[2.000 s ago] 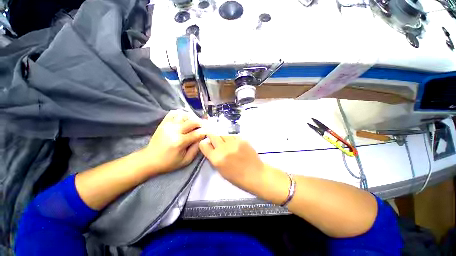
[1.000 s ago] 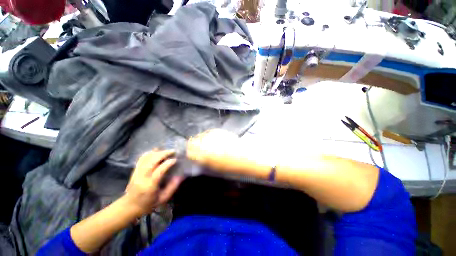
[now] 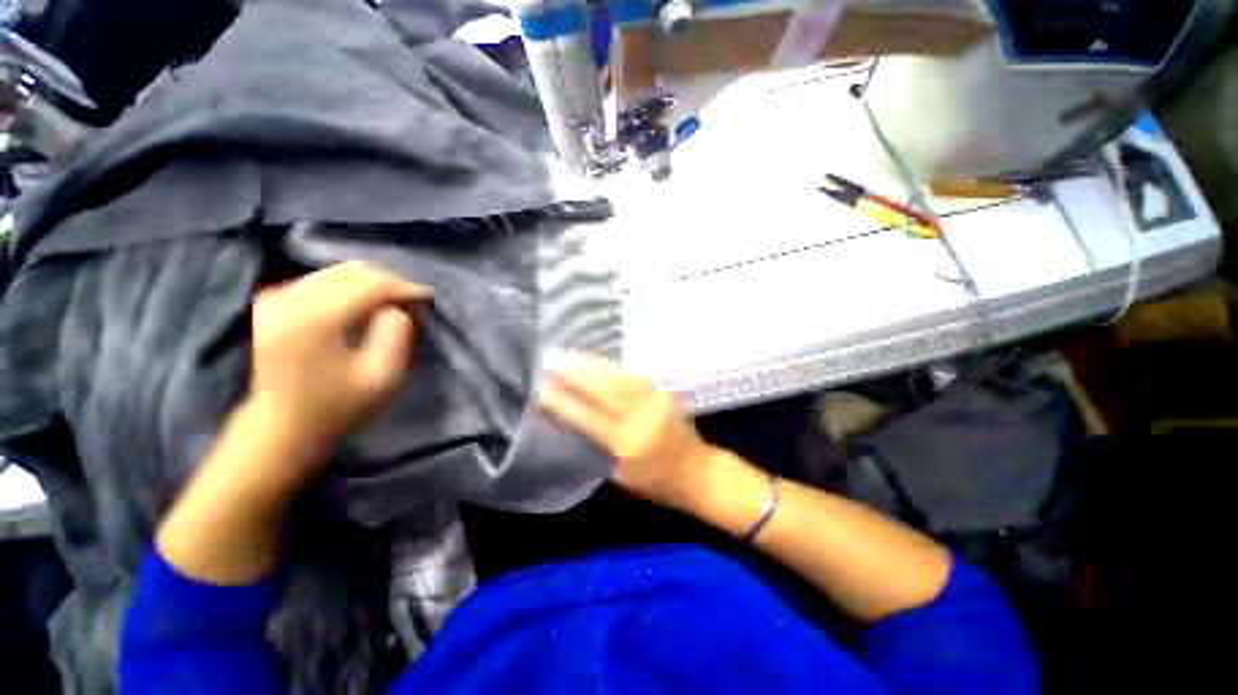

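Observation:
The dark grey garment (image 3: 380, 149) spreads over the left of the table and hangs over its front edge. My left hand (image 3: 333, 346) is over the cloth, slightly blurred, its fingers curled and pinching a fold of it. My right hand (image 3: 631, 421) lies at the right edge of the garment near the table's front, fingers together and blurred; whether they grip is unclear. A striped, lighter grey piece (image 3: 577, 292) lies between my right hand and the presser foot (image 3: 631, 136). A pale seam line runs beside my right fingertips.
The white sewing machine (image 3: 815, 41) stands at the back. Thread snips (image 3: 883, 207) and a tan-handled tool (image 3: 978, 189) lie right of the needle, with a thin cord (image 3: 923, 190) crossing there. Ruler marks (image 3: 815, 367) run along the front edge. Dark bundled cloth (image 3: 964, 448) is at lower right.
The view has swung about. My hands were together at the needle, then close together low near the lap; now they are apart on the garment, which lies spread out with the striped piece showing.

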